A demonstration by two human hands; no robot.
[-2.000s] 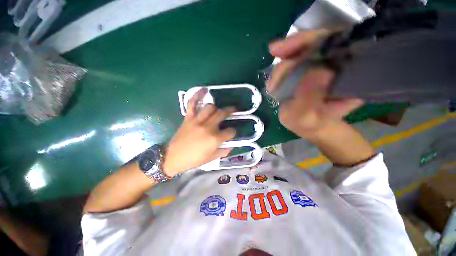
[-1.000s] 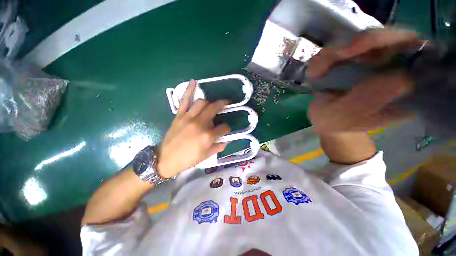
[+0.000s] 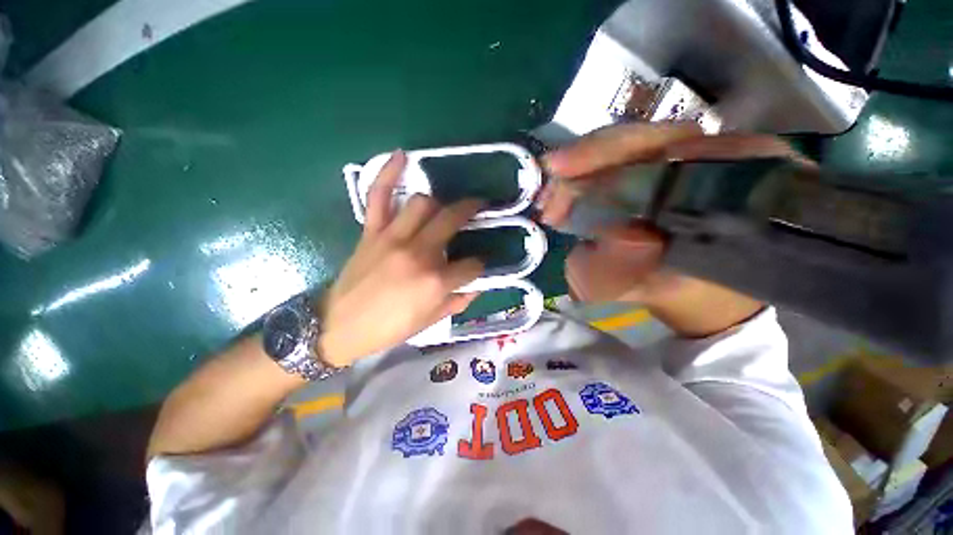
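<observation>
Three white plastic frames (image 3: 530, 176) lie side by side on the green bench near its edge. My left hand (image 3: 408, 256) rests on them with fingers spread, holding them down at their disc ends. My right hand (image 3: 617, 214) is gripped around the thick dark grey electric screwdriver (image 3: 805, 235), which is blurred and close to the camera. The driver's front end is at the right, looped end of the farthest frame. Its tip is hidden by the fingers.
The white and silver screw feeder (image 3: 721, 63) stands beyond my right hand, with a black cable (image 3: 836, 68) over it. A clear bag of screws (image 3: 52, 167) lies at the left. A pale rail (image 3: 136, 37) runs along the far left. Cardboard boxes (image 3: 888, 408) are at lower right.
My right hand and the screwdriver have moved left from the feeder to the farthest frame's looped end. My left hand stays on the frames.
</observation>
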